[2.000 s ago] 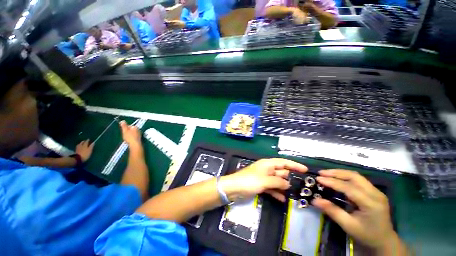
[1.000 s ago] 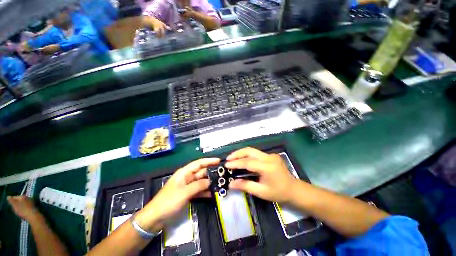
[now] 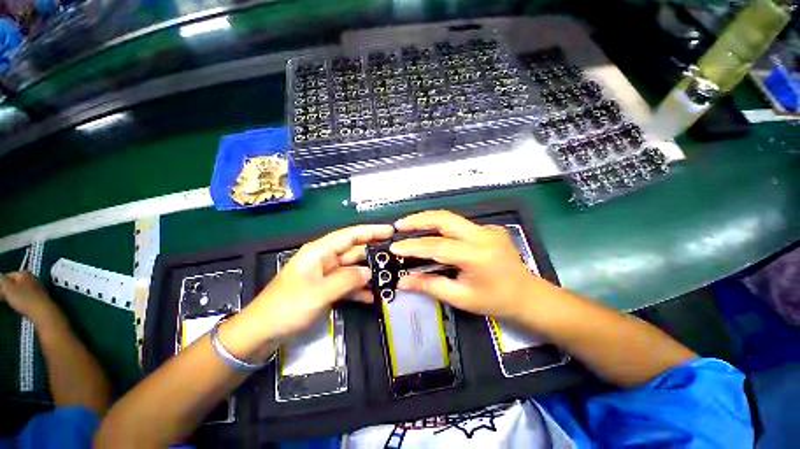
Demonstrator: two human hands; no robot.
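The black carrier tray [image 3: 250, 386] holds several phone bodies side by side. The third phone body from the left [image 3: 416, 338] has a pale centre, a yellow left edge and a black camera cover [image 3: 383, 274] with ringed openings at its top. My left hand [image 3: 323, 272] has its fingers at the left side of this top end. My right hand [image 3: 465, 263] has its fingers on the right side and partly covers the rings. A thin dark shape by the right palm is too unclear to name.
A blue parts bin [image 3: 223, 167] holds tan pieces. Blister trays [image 3: 403, 110] are stacked behind a white paper strip [image 3: 439, 180]; a single blister tray [image 3: 605, 145] lies right. Another person's arm [image 3: 57, 338] and white adhesive strips [image 3: 96, 282] are at left. A bottle [image 3: 680, 110] is far right.
The view has swung right and then tilted down towards the tray. Both hands stay at the top of the same phone body, with fingers slightly shifted.
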